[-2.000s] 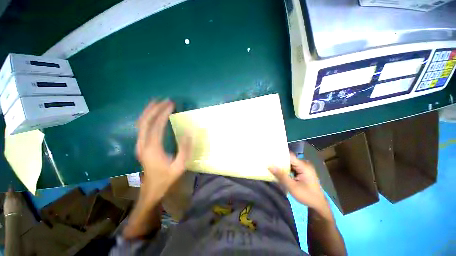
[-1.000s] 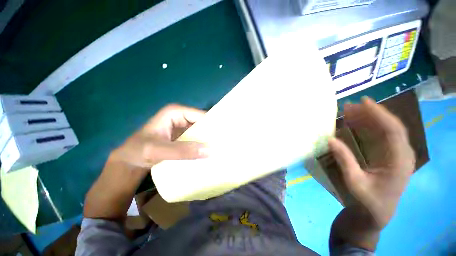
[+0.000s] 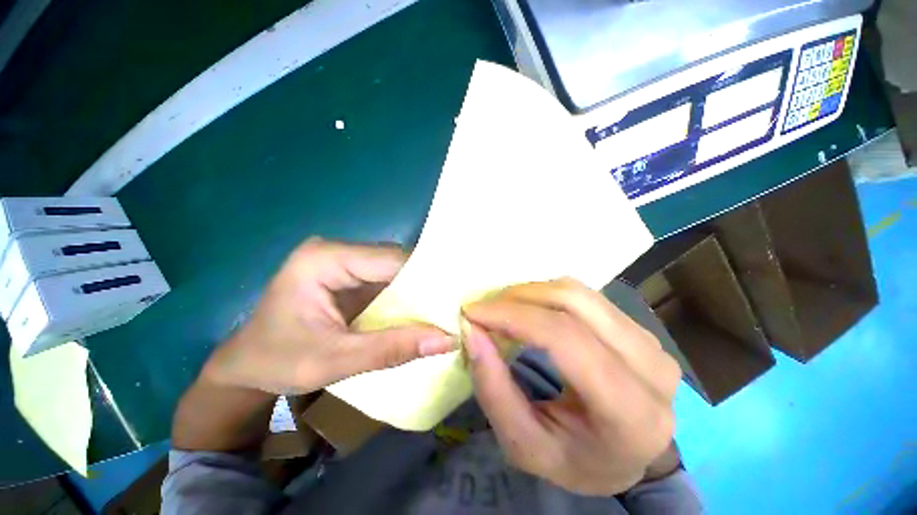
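Note:
A pale yellow sticker sheet is bent and held above the bench's front edge. My left hand grips its lower left part, with the thumb on top and the fingers behind. My right hand has thumb and forefinger pinched together at the sheet's surface, beside my left thumb tip. A small yellowish bit shows at that pinch; no clear sticker can be made out there. The other right fingers are curled over the lower part of the sheet.
White cartons stand in a row at the left, black bars facing out. A spare yellow sheet lies below them. The scale is at the upper right, close to the sheet. Open brown boxes stand below the bench edge.
My right hand, open and off the sheet a second ago, has moved left and pinches at the sheet beside my left thumb. The sheet has turned more upright. My left hand keeps its grip.

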